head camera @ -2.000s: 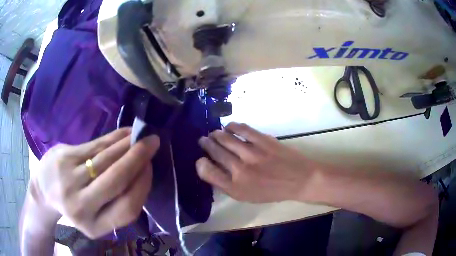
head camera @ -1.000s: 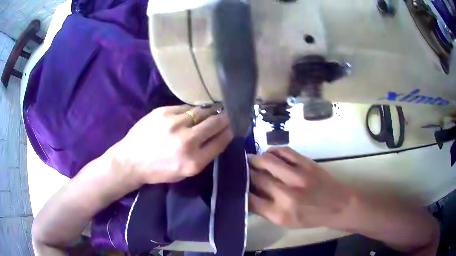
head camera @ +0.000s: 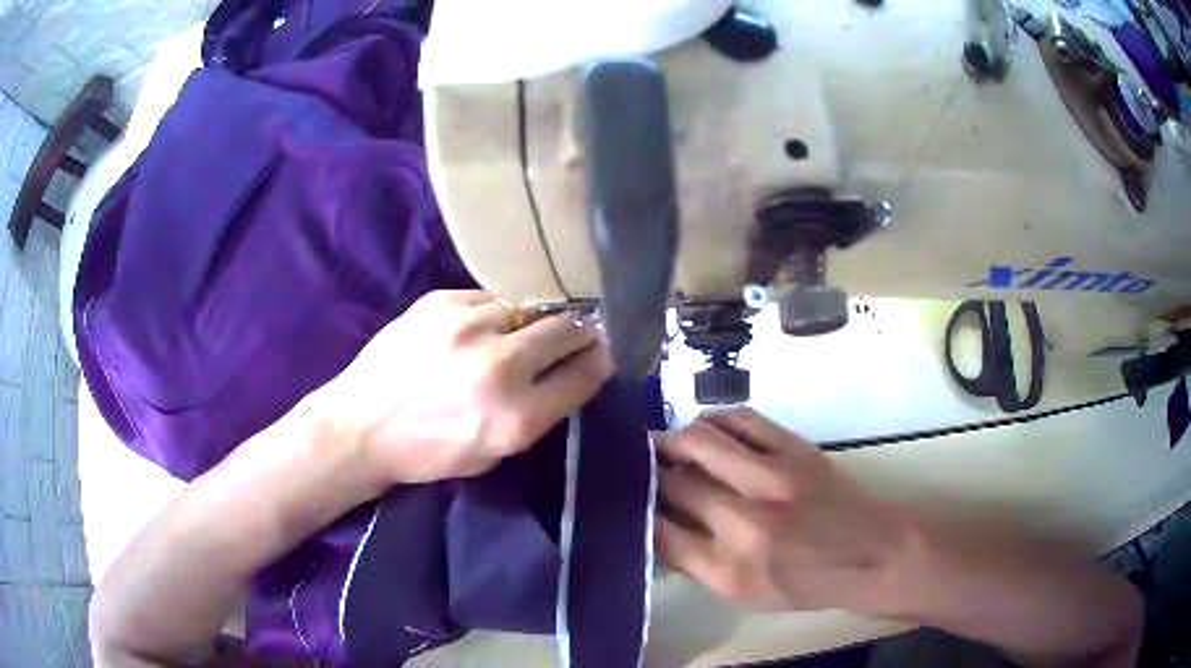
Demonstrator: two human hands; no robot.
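The bunched purple garment lies left of the cream sewing machine. A darker purple band with pale edges hangs down toward me between my hands. My left hand, with a ring, presses on the cloth at the machine head, its fingertips partly hidden behind the dark upright bar. My right hand holds the right edge of the band with curled fingers. The needle and presser foot are hidden behind the bar and head.
Black-handled scissors lie on the machine table right of the needle area. A tension knob sticks out from the head. A small black fitting is at the right. A dark wooden chair part stands at the far left.
My left hand has moved from holding up a pale-sided cloth piece to the cloth by the machine head. The band now hangs between my hands. The view has shifted, bringing the head closer.
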